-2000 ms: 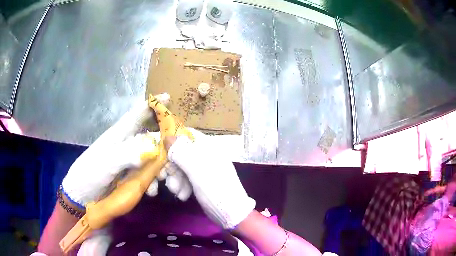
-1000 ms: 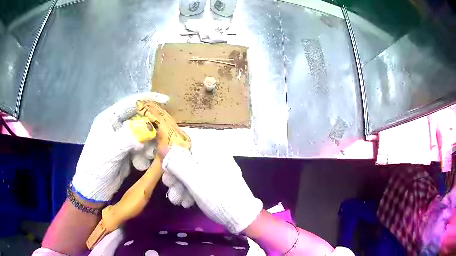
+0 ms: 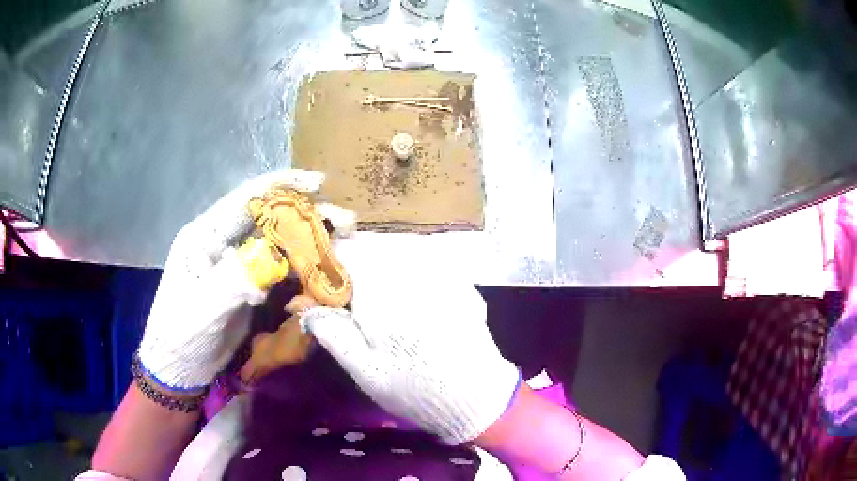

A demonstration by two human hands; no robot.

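Observation:
A yellow-tan foot-and-leg piece (image 3: pixel 303 242) is held between both hands at the front edge of the bench. Its grooved underside faces up, toes at the upper left. The shank runs down below and is partly hidden. My left hand (image 3: pixel 202 282), in a white knitted glove with a blue cuff edge, grips its left side; a bright yellow wrap (image 3: pixel 262 264) shows on a digit. My right hand (image 3: pixel 413 329), gloved in white, holds the heel end from the lower right.
Stained cardboard pad (image 3: pixel 329 122) with dark specks, a small round cap (image 3: pixel 402 146) and thin sticks (image 3: pixel 409 100). Crumpled white wipe (image 3: pixel 399 45) and two bottles (image 3: pixel 365 9) behind it. Metal bench (image 3: pixel 179 122) around. Checked cloth (image 3: pixel 778 366) at lower right.
The foot piece has been turned so its sole faces up and its shank points down under the hands. The right hand has moved around the heel end. The view has shifted slightly.

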